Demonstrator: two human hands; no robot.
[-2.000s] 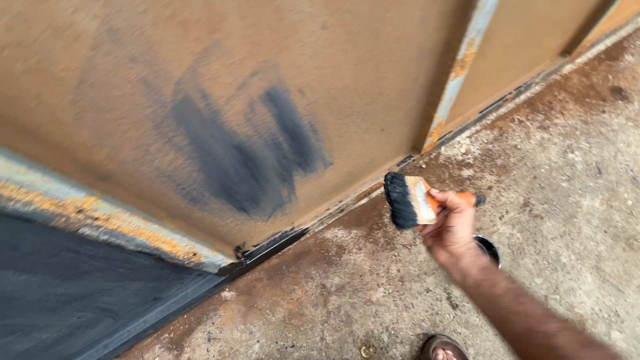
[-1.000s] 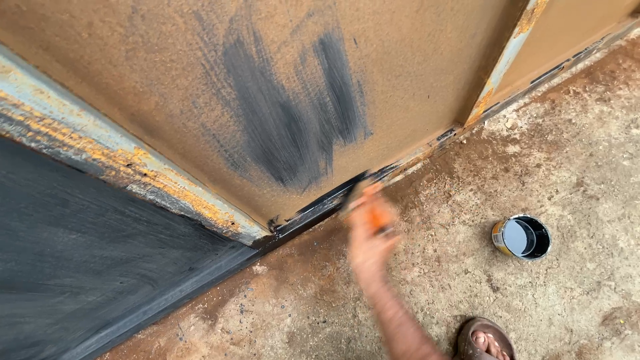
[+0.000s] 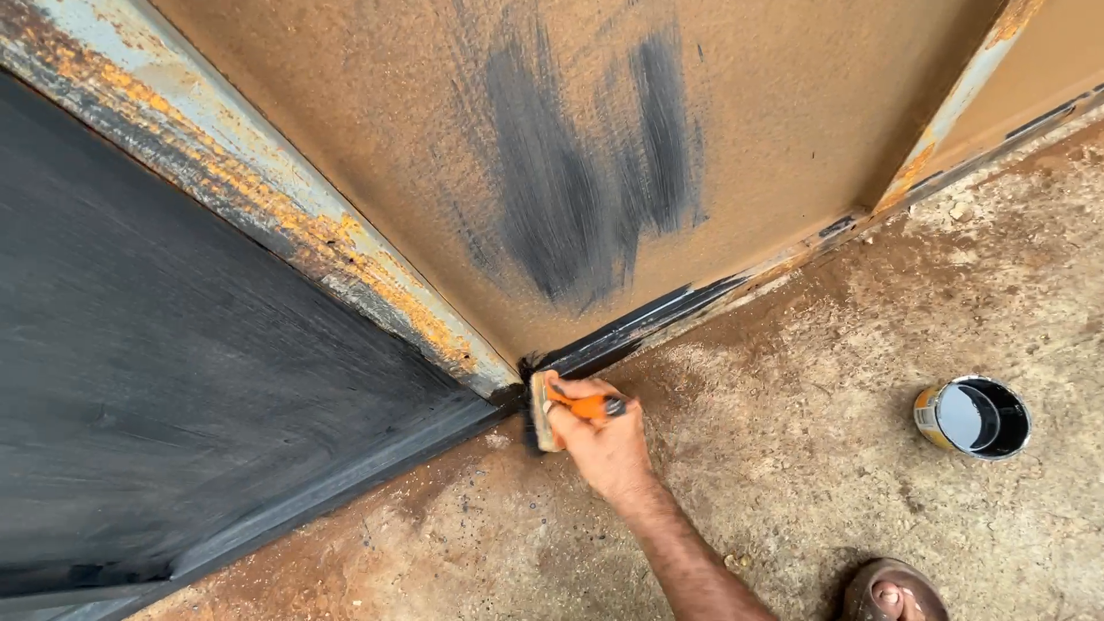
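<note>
My right hand point(image 3: 608, 444) is closed around the orange handle of a wide paintbrush point(image 3: 545, 412). The brush's dark bristles touch the corner where the rusty metal upright point(image 3: 345, 250) meets the bottom rail point(image 3: 638, 332). Wet black paint covers the rail just right of the brush. Above it, the brown metal panel point(image 3: 759, 112) carries dark paint strokes point(image 3: 552, 190). Left of the upright stands a panel coated in dark paint point(image 3: 190, 345). My left hand is out of sight.
An open can of dark paint point(image 3: 973, 417) stands on the rough concrete ground point(image 3: 819, 431) at the right. A sandalled foot point(image 3: 893, 595) is at the bottom edge. Another rusty upright point(image 3: 949, 112) crosses the panel at upper right.
My right hand has brought the brush from above the ground to the bottom rail, then left along it to the corner. Fresh black paint shows on the rail. The view has shifted.
</note>
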